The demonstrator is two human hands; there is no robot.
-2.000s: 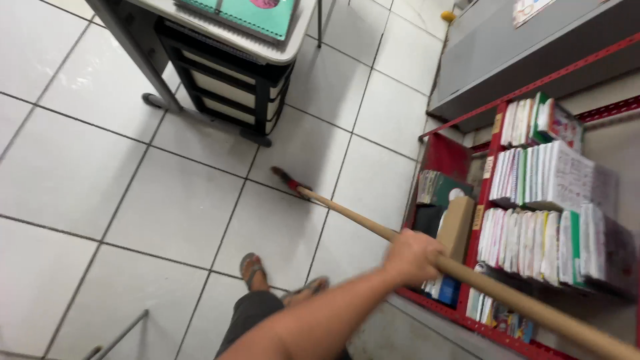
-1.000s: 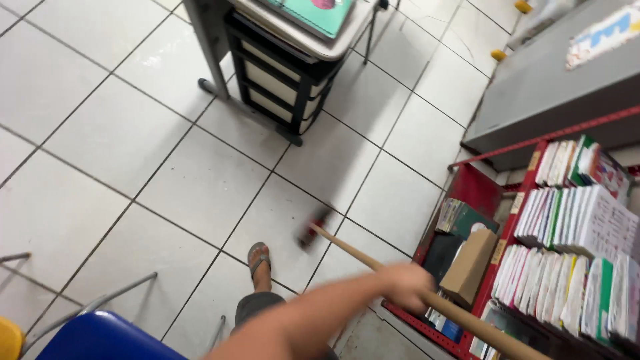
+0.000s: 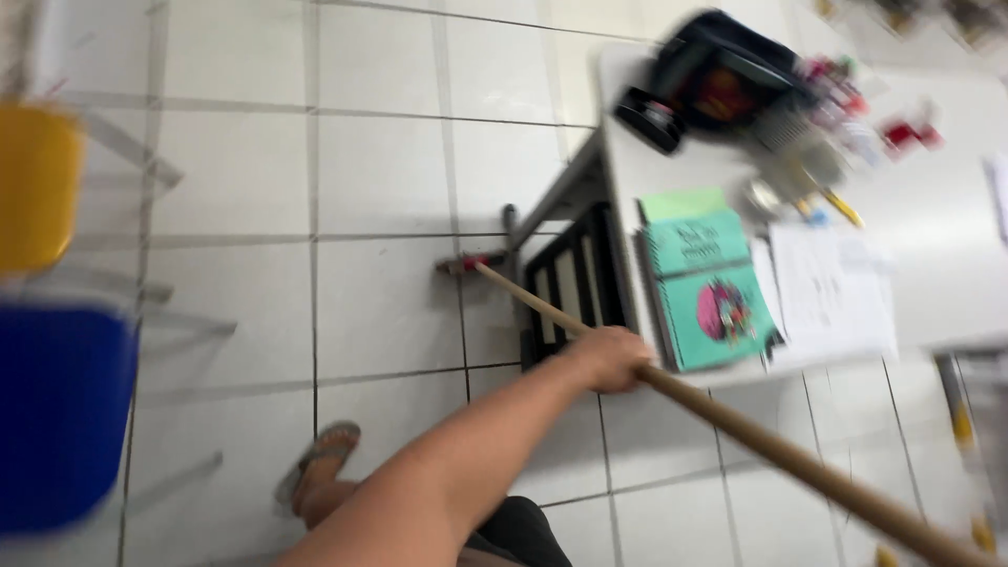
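Note:
My left hand (image 3: pixel 610 359) is closed around the long wooden handle (image 3: pixel 535 304) of a broom or floor brush. Its small red and dark head (image 3: pixel 472 263) rests low at the white tiled floor, beside the leg of a desk, and looks blurred. From my hand the handle slants up to the lower right and leaves the view. The right hand is out of view. Just right of my left hand, teal spiral-bound books (image 3: pixel 713 291) lie on the edge of the white desk (image 3: pixel 929 291).
A black drawer unit (image 3: pixel 579 276) stands under the desk. The desk also bears papers (image 3: pixel 831 291), a dark bag (image 3: pixel 728 67) and a black round object (image 3: pixel 650 120). Blue (image 3: pixel 63 417) and yellow (image 3: pixel 35 185) chairs are at the left. My sandalled foot (image 3: pixel 319 465) is below.
The view has swung left, away from the red shelf of books. The broom head has gone from bare tiles to beside the desk leg. My left hand still grips the handle.

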